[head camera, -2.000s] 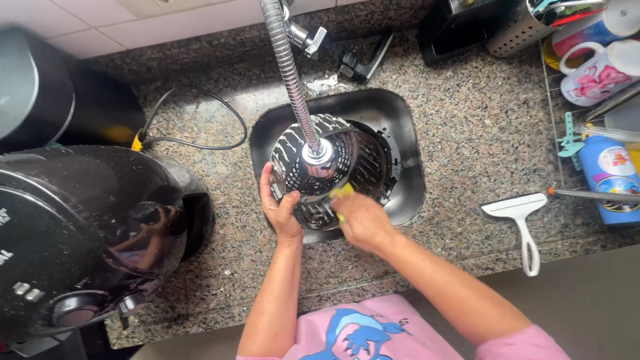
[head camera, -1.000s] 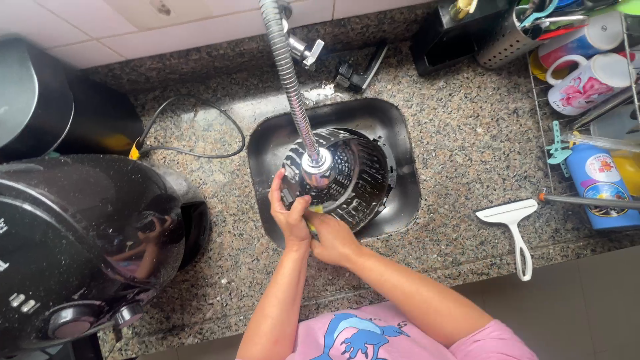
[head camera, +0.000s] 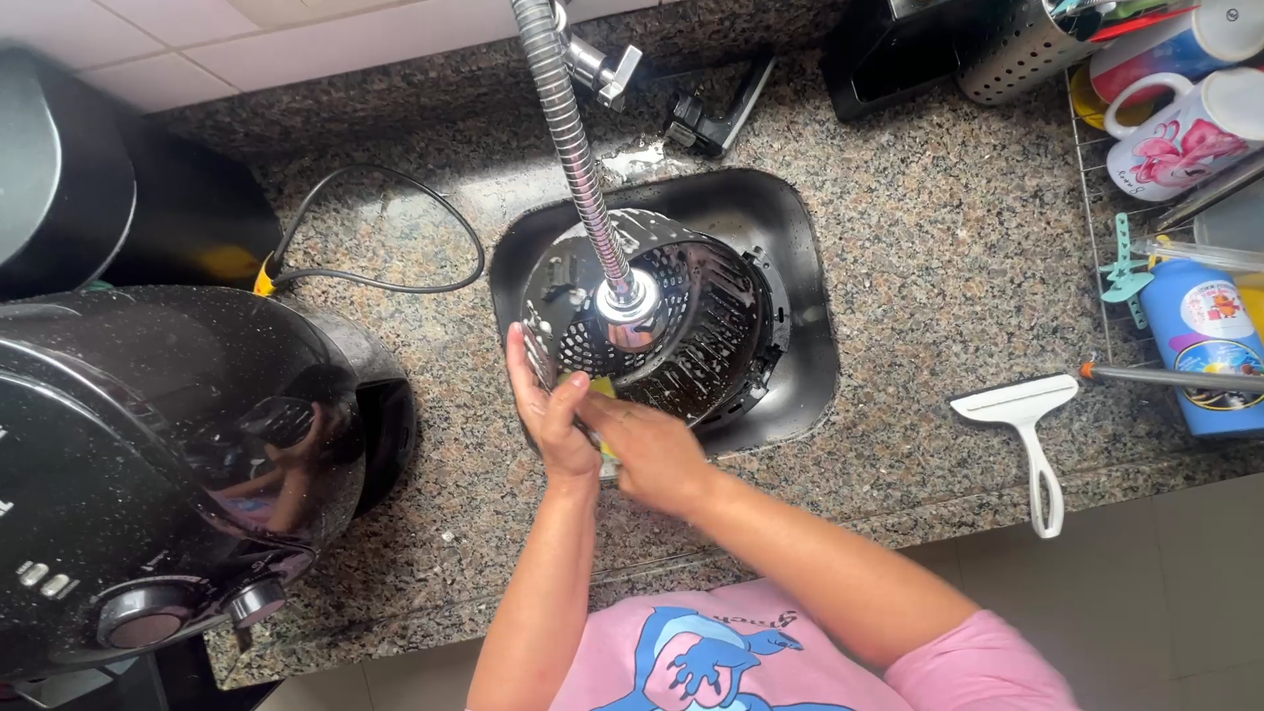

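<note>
A black perforated air fryer basket point(head camera: 706, 341), streaked with suds, lies tilted in the dark sink point(head camera: 805, 385), its inside facing up. My left hand point(head camera: 558, 425) grips the basket's near left rim, thumb up. In my right hand point(head camera: 647, 449) is a yellow sponge point(head camera: 604, 388), pressed at the near edge of the basket just beside my left hand. The fingers of my right hand partly hide the sponge. Above the basket hangs a flexible metal faucet hose point(head camera: 573, 128) with a chrome spray head point(head camera: 628, 298).
On the left stands a black air fryer point(head camera: 168, 444), with a looped cable point(head camera: 474, 242) behind it. A white squeegee point(head camera: 1027, 425) lies on the granite counter point(head camera: 908, 286) at right. Beyond it, a wire rack point(head camera: 1091, 237) holds a mug point(head camera: 1185, 138) and a blue bottle point(head camera: 1200, 341).
My right hand has moved from the basket's right part toward its near left rim, beside my left hand. The basket's tilt has changed since two seconds ago.
</note>
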